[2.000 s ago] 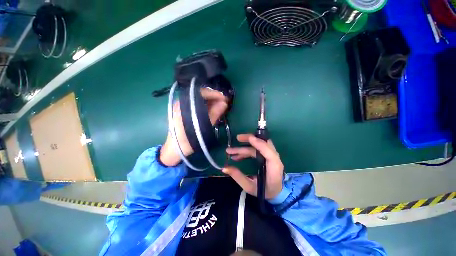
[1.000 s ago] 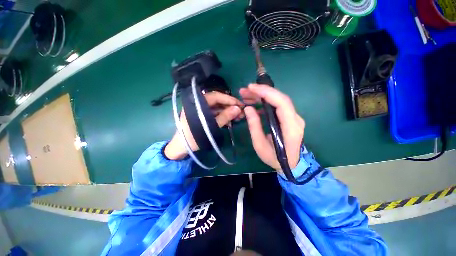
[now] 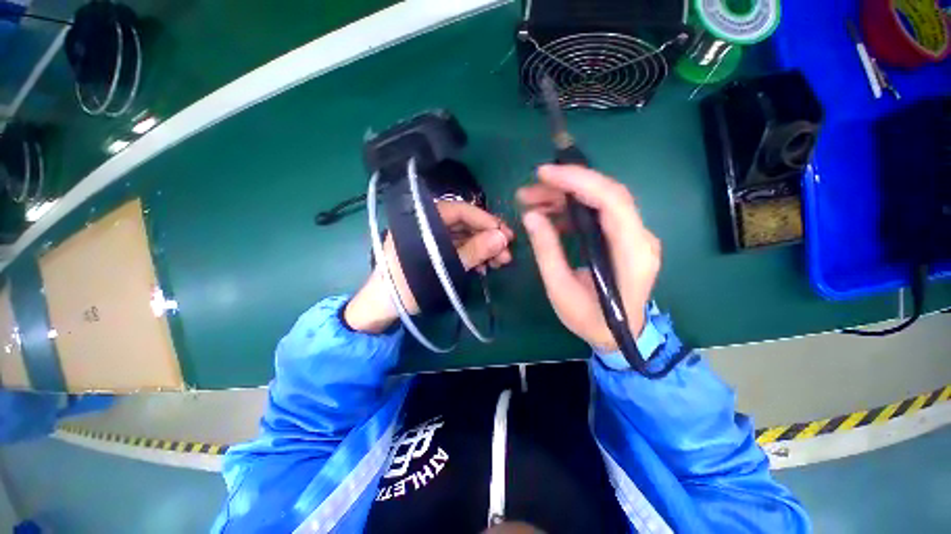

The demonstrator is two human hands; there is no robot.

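The black headset point(image 3: 417, 235) with two silver-white hoops lies around my left wrist, its bulky ear pad point(image 3: 415, 141) at the top. My left hand point(image 3: 474, 235) reaches through the headband, and its thumb and fingertips pinch something very thin, likely lead wires. The open earcup point(image 3: 454, 183) is partly hidden beside my left fingers. My right hand point(image 3: 600, 245) holds the black soldering iron point(image 3: 603, 261), its blurred tip pointing up toward the fan, clear of the headset. The right fingertips are a little apart from the left ones.
The fan point(image 3: 594, 68) and green solder spool point(image 3: 735, 21) stand at the back. The iron stand point(image 3: 766, 136) with a yellowish sponge point(image 3: 770, 221) is at right, beside a blue tray point(image 3: 845, 261) holding a tape roll point(image 3: 907, 31). Cardboard point(image 3: 104, 302) lies left, near the white rail point(image 3: 261, 94).
My right hand first rose with the iron and met my left fingertips, then moved off to the right. My left fingers came out from the earcup and now pinch beside it.
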